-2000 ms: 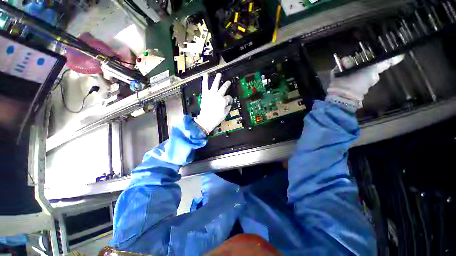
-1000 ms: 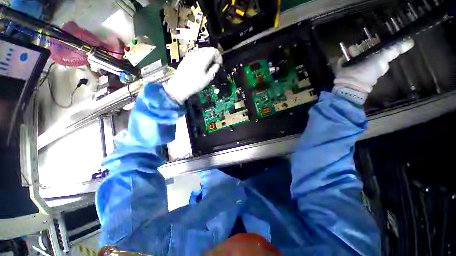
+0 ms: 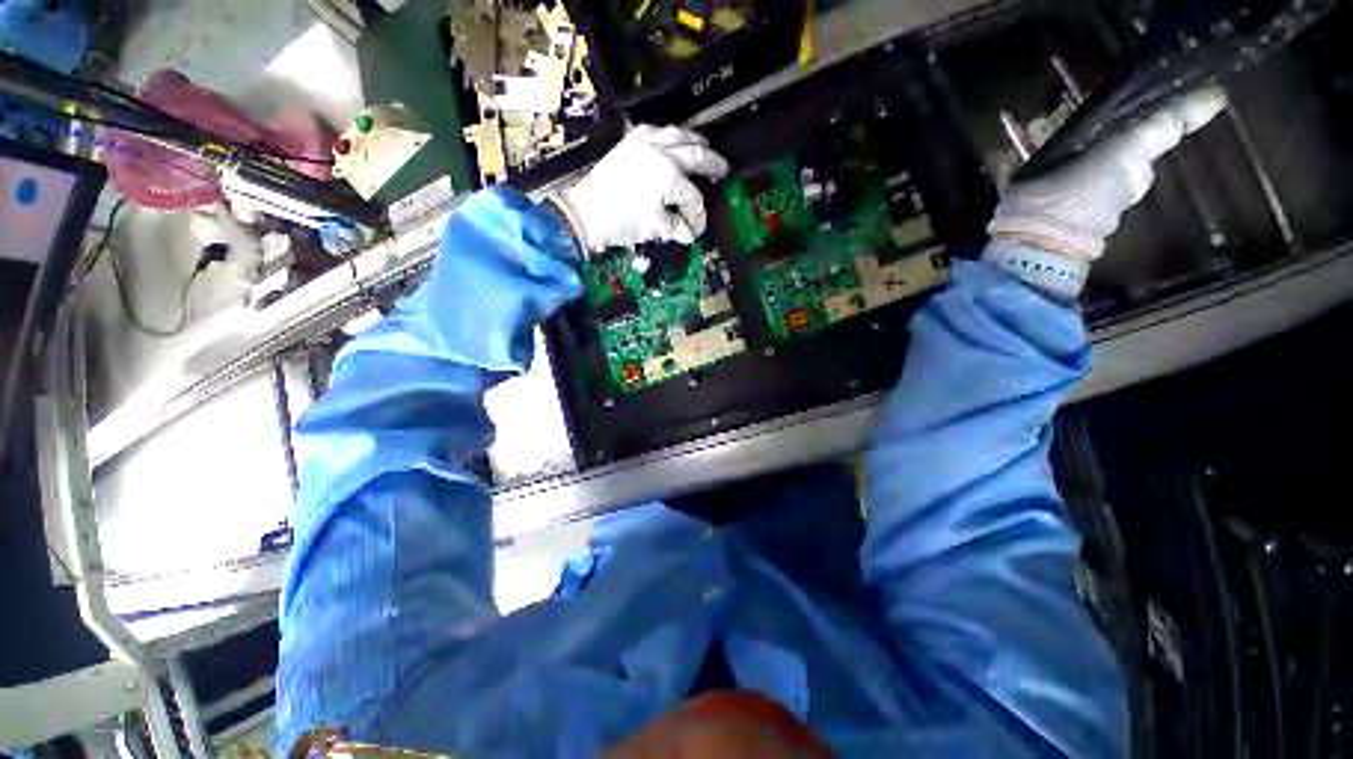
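Two green circuit boards, the left one and the right one, lie side by side in a black carrier on the conveyor. Pale metal strips lie along their near edges. My gloved left hand is over the far left part of the left board, fingers bent down and hiding that corner; whether it holds a small part cannot be told. My gloved right hand is right of the carrier, gripping a black studded plate from below. The plate is raised and tilted, with shiny studs at its left end.
A bin of jumbled pale metal brackets and a black bin of black-and-yellow parts stand beyond the carrier. A yellow stick is beside them. A small control box and a pink fan are at the left. Conveyor rails run alongside.
My left hand lifted off the left board towards the bracket bin, then came back over the board's far edge. The studded plate in my right hand has tilted more steeply.
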